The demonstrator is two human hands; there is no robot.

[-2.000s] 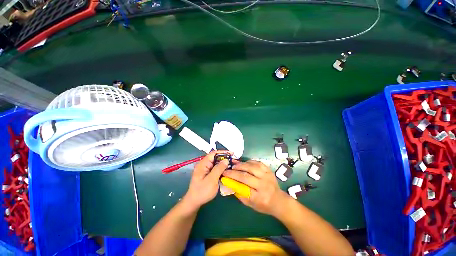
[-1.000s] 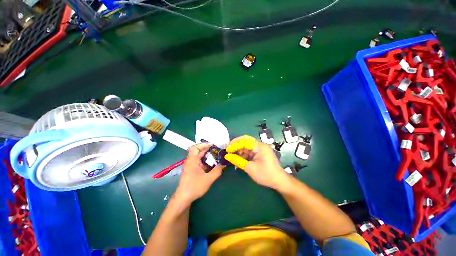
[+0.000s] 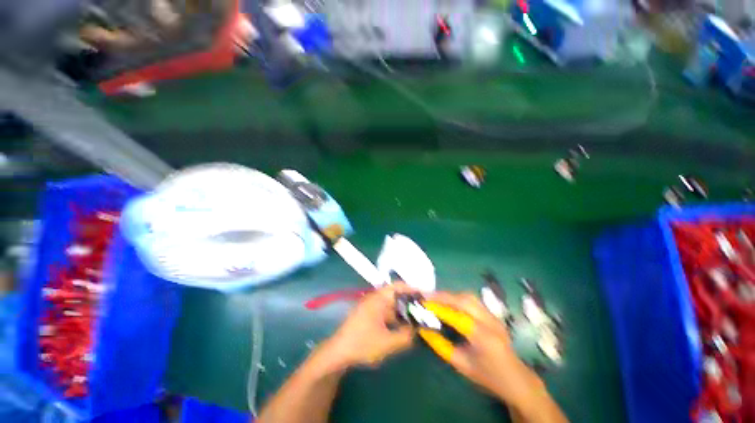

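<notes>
The frame is blurred by motion. My left hand (image 3: pixel 370 329) holds a small black and white electronic module (image 3: pixel 411 309) over the green bench. My right hand (image 3: pixel 484 340) is closed on a yellow-handled tool (image 3: pixel 448 322), its dark part pointing left, close to the module. Whether the tool touches the module cannot be told. Several small white-and-black parts (image 3: pixel 540 318) lie on the mat right of my hands. A white cloth (image 3: pixel 408 259) lies just behind my hands.
A light blue and white fan (image 3: pixel 228 227) stands at left, with bottles (image 3: pixel 305 192) beside it. Blue bins of red clamps stand left (image 3: pixel 124 306) and right (image 3: pixel 633 322). A red stick (image 3: pixel 335 298) and a white strip (image 3: pixel 358 260) lie left of the cloth. More small modules (image 3: pixel 473 175) lie farther back.
The view has shifted, showing more of the far side and the left bin. Both hands stay together at the module; the yellow tool remains in my right hand.
</notes>
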